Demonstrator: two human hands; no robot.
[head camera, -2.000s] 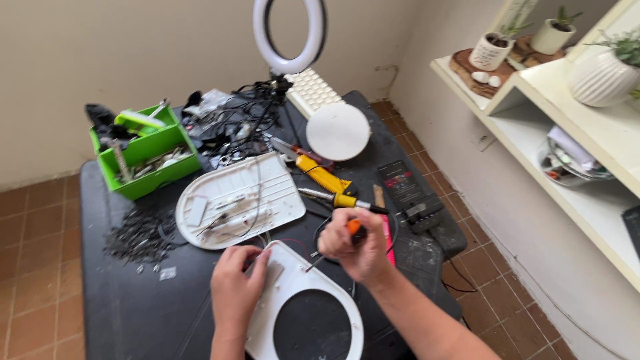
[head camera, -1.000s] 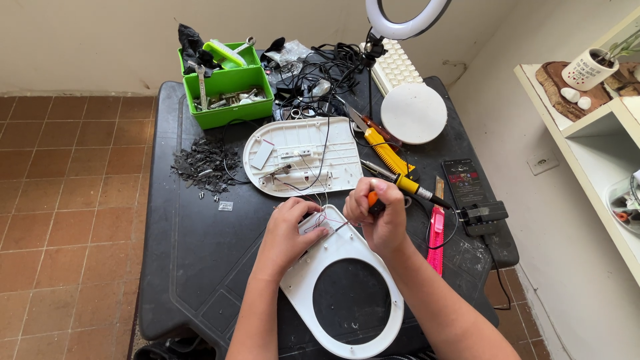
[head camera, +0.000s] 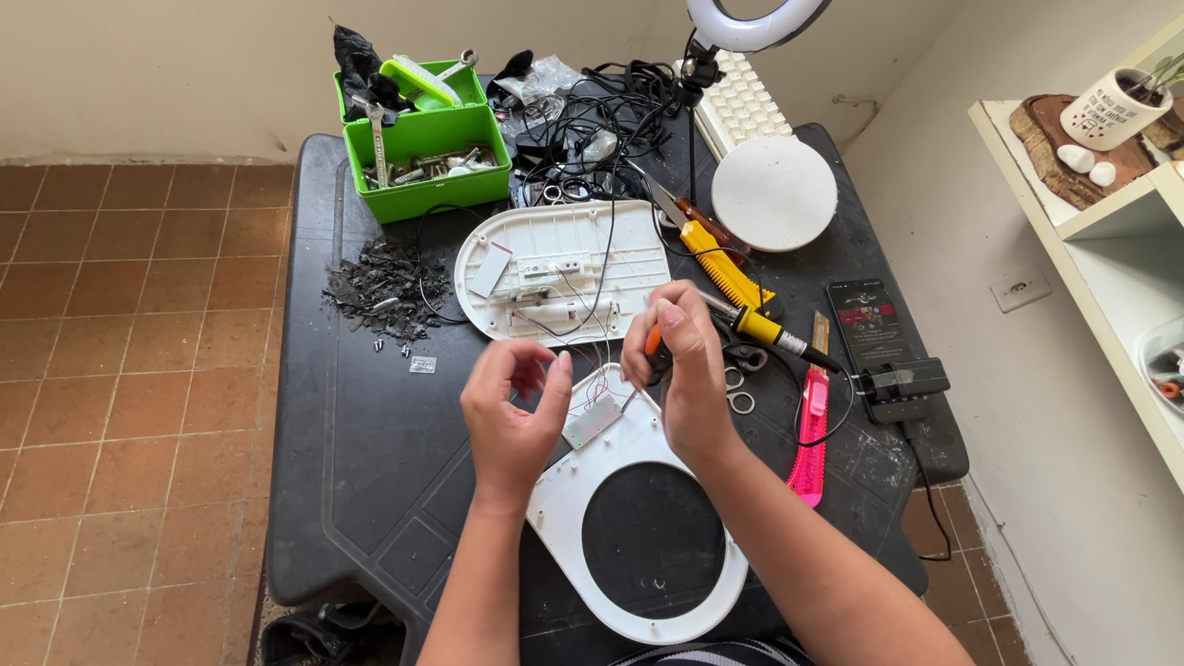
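My right hand (head camera: 683, 370) is closed around a screwdriver with an orange handle (head camera: 653, 339); its thin shaft points down to the edge of a small circuit board (head camera: 592, 422). My left hand (head camera: 518, 416) is lifted beside the board, fingers apart and holding nothing. The board lies on the narrow end of a white plastic housing half (head camera: 566, 504) that has a large round opening. Thin wires run from it to the other white housing half (head camera: 564, 222), ribbed inside, which lies beyond my hands with electronic parts in it.
Behind stand a green toolbox (head camera: 430, 199), tangled black cables (head camera: 638, 111), a white disc (head camera: 774, 194) and a ring light (head camera: 758, 28). Dark scraps (head camera: 388, 287) lie left. On the right are a yellow utility knife (head camera: 726, 273), a soldering iron (head camera: 772, 333), a pink utility knife (head camera: 811, 435) and a phone (head camera: 868, 324).
My left hand has come off the board and the housing and is now raised with its fingers spread. The right hand keeps the screwdriver over the board. The view has shifted.
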